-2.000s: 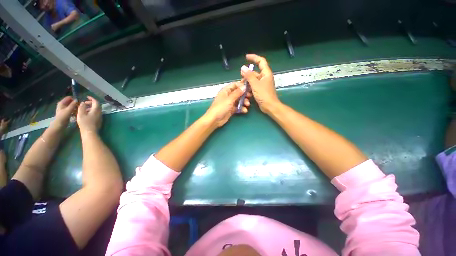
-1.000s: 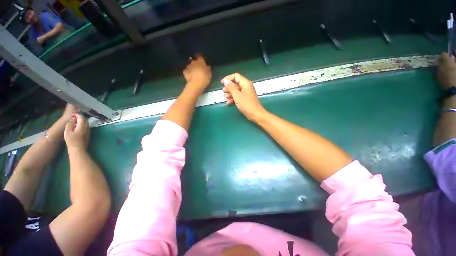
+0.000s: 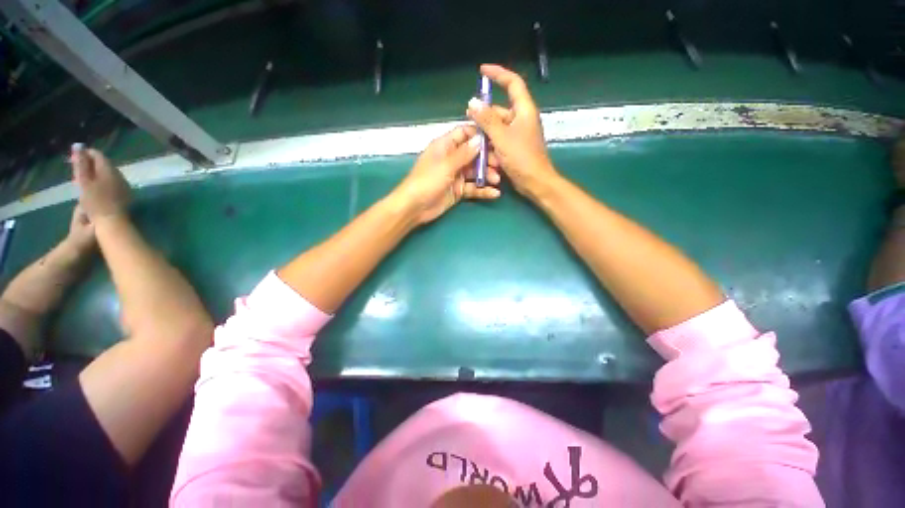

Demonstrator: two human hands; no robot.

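A slim purplish-grey pen-like unit stands nearly upright between my hands, above the edge rail. Its paler end shows above my fingers. My left hand grips its lower part between thumb and fingers. My right hand holds the upper part, with the thumb against it and the forefinger raised at its top. A small whitish spot shows at my right thumb; I cannot tell if it is the nail or a part.
The dark green belt carries several thin dark sticks beyond the whitish rail. The glossy green worktop lies nearer. A slanting frame post and a worker's hands are at left. A purple sleeve is at right.
My left hand has come back from over the belt to beside my right hand. A pen-like unit now shows between them. The view has shifted, and the left neighbour's hands have moved.
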